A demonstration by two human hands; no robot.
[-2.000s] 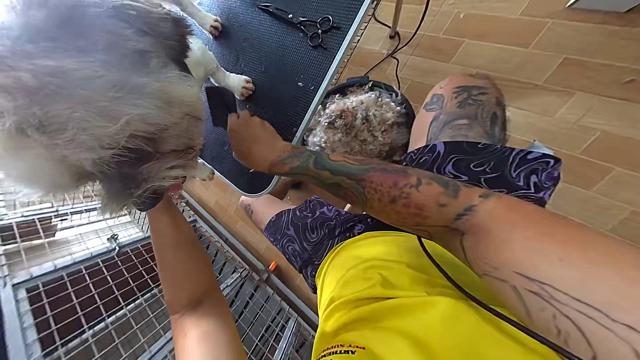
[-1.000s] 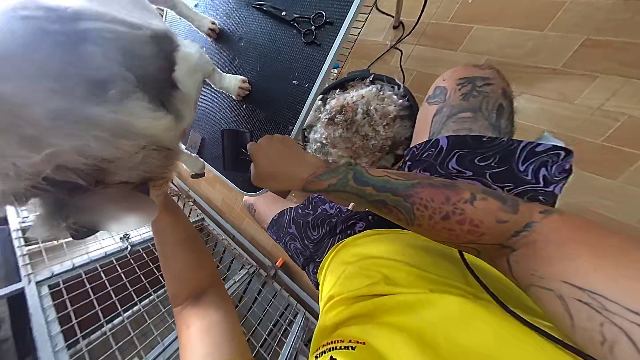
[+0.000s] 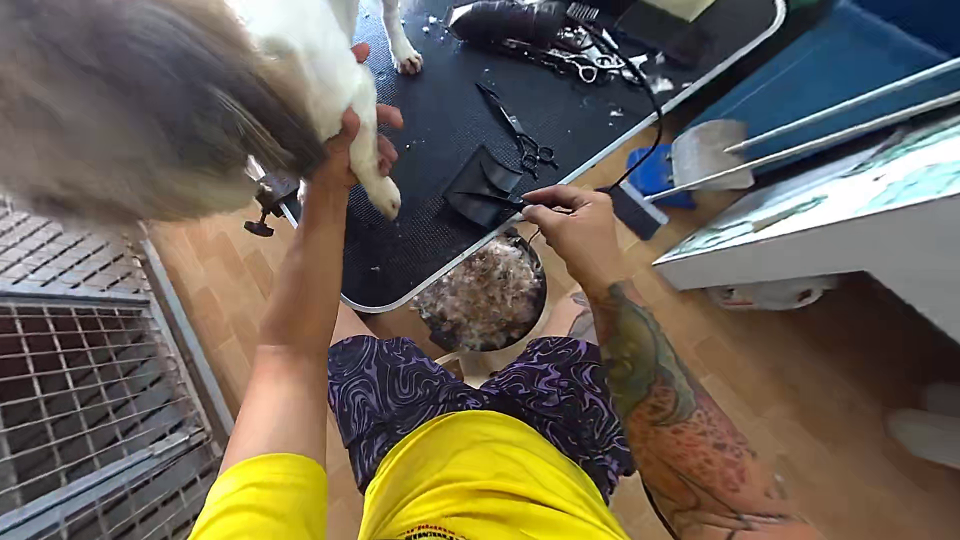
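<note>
A long-haired grey and white dog [image 3: 150, 112] stands at the upper left on a black grooming table [image 3: 442, 112]. My left hand [image 3: 367, 131] is wrapped around its white front leg [image 3: 366, 150], above the paw. At the table's near edge my right hand [image 3: 562, 221] holds a thin, dark pointed tool [image 3: 499, 198], probably scissors, between thumb and fingers. Its tip lies over a black pouch-like case [image 3: 480, 184] on the tabletop. Black grooming scissors [image 3: 517, 127] lie just beyond the case.
Black clippers [image 3: 510, 21] and silver scissors [image 3: 589, 60] lie at the table's far side. A round container of cut hair [image 3: 487, 296] stands below the near edge. A wire cage [image 3: 82, 390] is at left; a long-handled dustpan [image 3: 712, 154] and a white counter [image 3: 847, 240] are at right.
The view has swung widely to the right. My left hand, earlier by the dog's head, now holds a front leg. My right hand now holds a thin, pointed tool over the case.
</note>
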